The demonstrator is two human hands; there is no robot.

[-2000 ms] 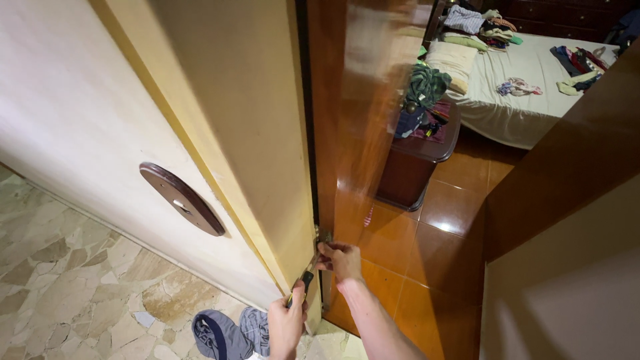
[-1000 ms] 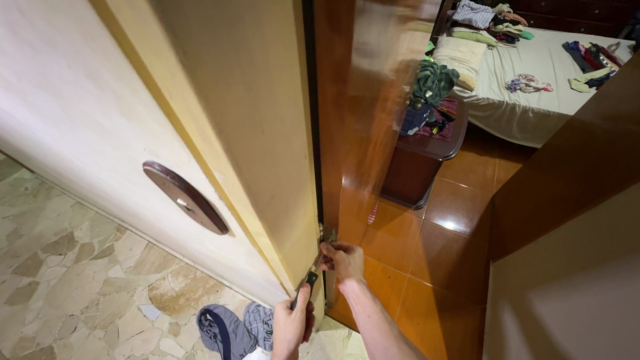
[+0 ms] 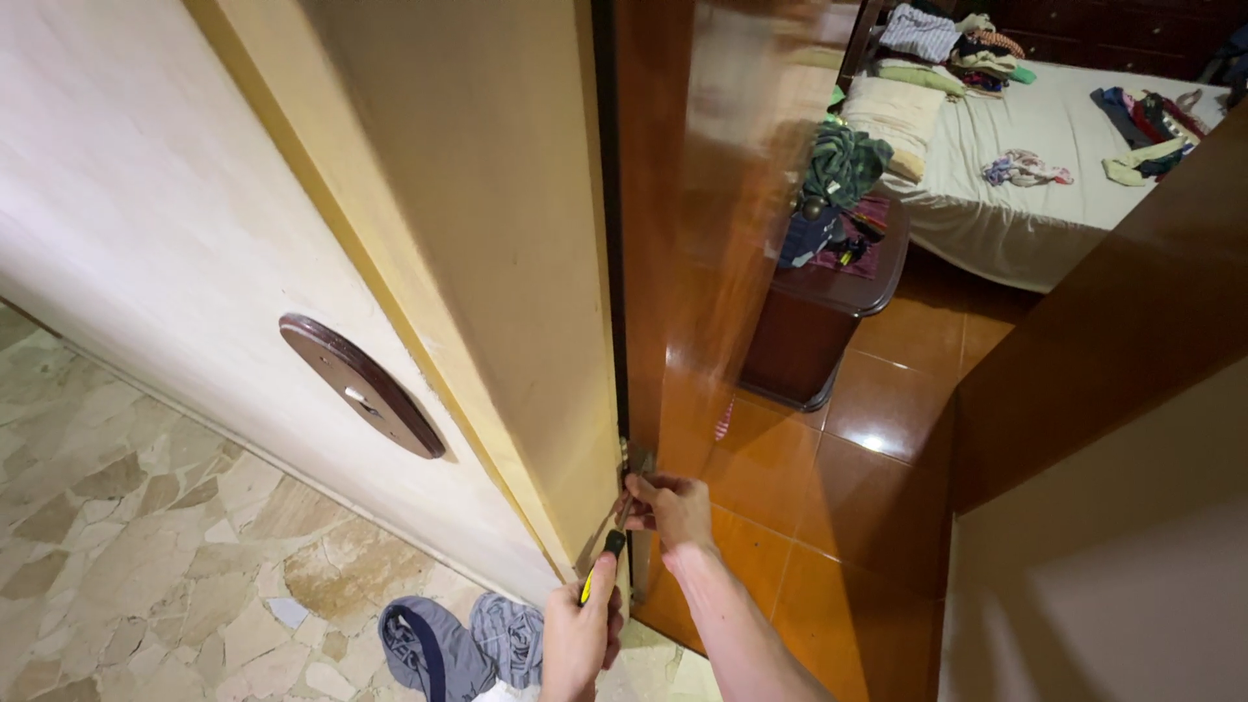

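Note:
In the head view my left hand (image 3: 583, 624) is closed around the yellow-and-black handle of a screwdriver (image 3: 614, 542), low beside the cream door frame (image 3: 468, 244). The screwdriver points up toward the gap between the frame and the polished wooden door (image 3: 648, 244). My right hand (image 3: 671, 509) is at the door's edge, its fingertips bunched near the screwdriver's shaft and a small metal fitting (image 3: 639, 458). What those fingertips pinch, and the screwdriver's tip, cannot be made out.
An oval wooden plate (image 3: 361, 385) is fixed to the white wall at left. Grey cloth items (image 3: 439, 648) lie on the stone floor by the frame's foot. Beyond the door are a dark wooden nightstand (image 3: 809, 331) with clothes on it and a bed (image 3: 1033, 205) with scattered clothes.

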